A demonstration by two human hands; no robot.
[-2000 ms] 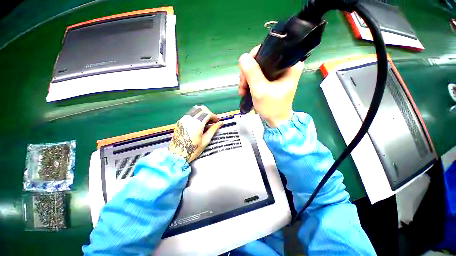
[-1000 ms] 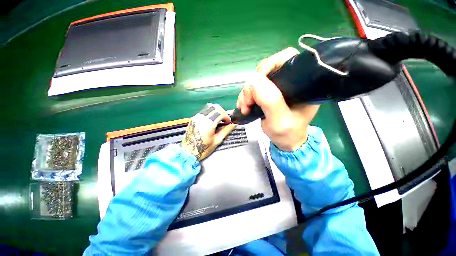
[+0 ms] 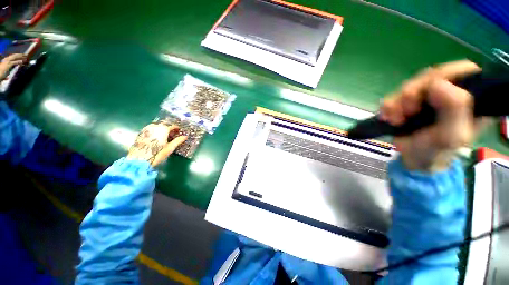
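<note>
My left hand point(image 3: 156, 141) is at the plainer screw bag point(image 3: 192, 138), its fingertips on the screws; whether it grips any cannot be seen. The blue-marked screw bag point(image 3: 207, 104) lies just beyond. My right hand point(image 3: 432, 114), blurred, holds the black electric screwdriver point(image 3: 399, 123), its nose pointing left above the far edge of the laptop bottom cover point(image 3: 312, 186). The cover lies underside up on a white sheet point(image 3: 223, 203) with an orange edge at the far side. My right hand and sleeve hide its right part.
Another laptop point(image 3: 279, 28) lies on white and orange layers at the far side of the green bench point(image 3: 111, 72). Part of one more point(image 3: 499, 195) is at the right edge. Another person's hand point(image 3: 11, 62) and blue sleeve are at the left. The screwdriver cord point(image 3: 435, 253) crosses my right sleeve.
My left hand has left the laptop cover and moved left to the screw bags. The screwdriver nose has come away from my left fingers. The view has swung left.
</note>
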